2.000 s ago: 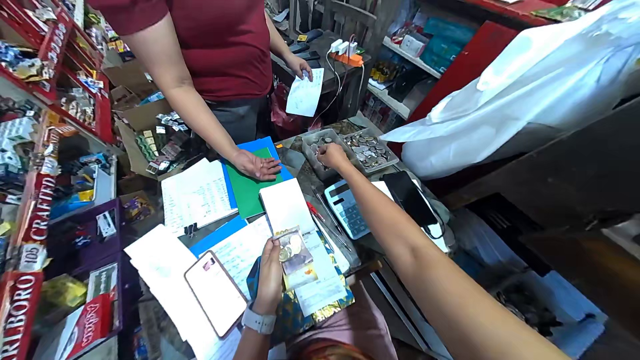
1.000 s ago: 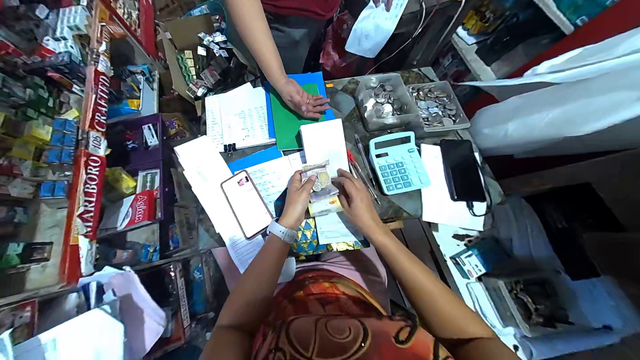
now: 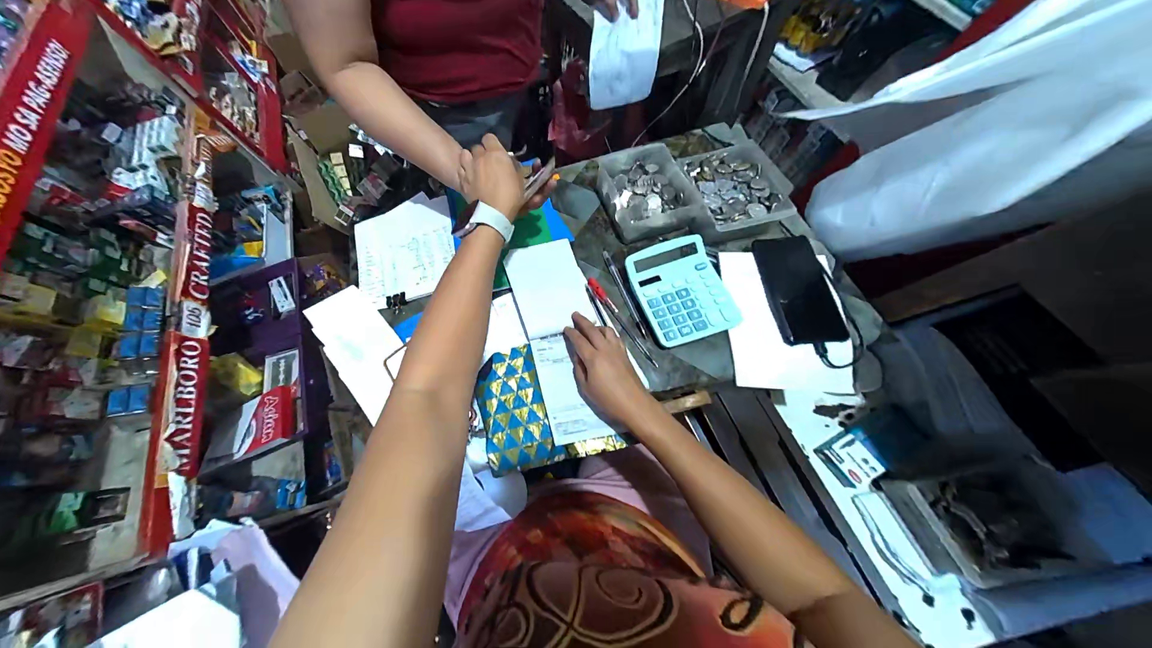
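Observation:
My left hand (image 3: 493,180), with a white watch on its wrist, reaches to the other person's hand (image 3: 543,184). Folded banknotes (image 3: 539,178) lie between the two hands; whether my fingers still grip them is hidden. My right hand (image 3: 601,367) rests, fingers spread, on a printed paper slip (image 3: 565,396) of an opened pad. Under the slip lies a blue and gold patterned pouch (image 3: 515,409). A red pen (image 3: 601,295) and a light blue calculator (image 3: 681,292) are right of the pad. Two plastic tubs of coins (image 3: 650,193) (image 3: 733,186) stand behind the calculator.
A black phone (image 3: 799,290) with a cable lies on white paper at the right. Handwritten sheets (image 3: 405,247) with a binder clip are on the left. Shelves of packaged goods (image 3: 193,360) line the left side. A white plastic sheet (image 3: 972,153) hangs at the upper right.
My left hand has moved forward from above the pad to the other person's hand. My right hand, in the coin tub and then at the banknote, is now on the slip.

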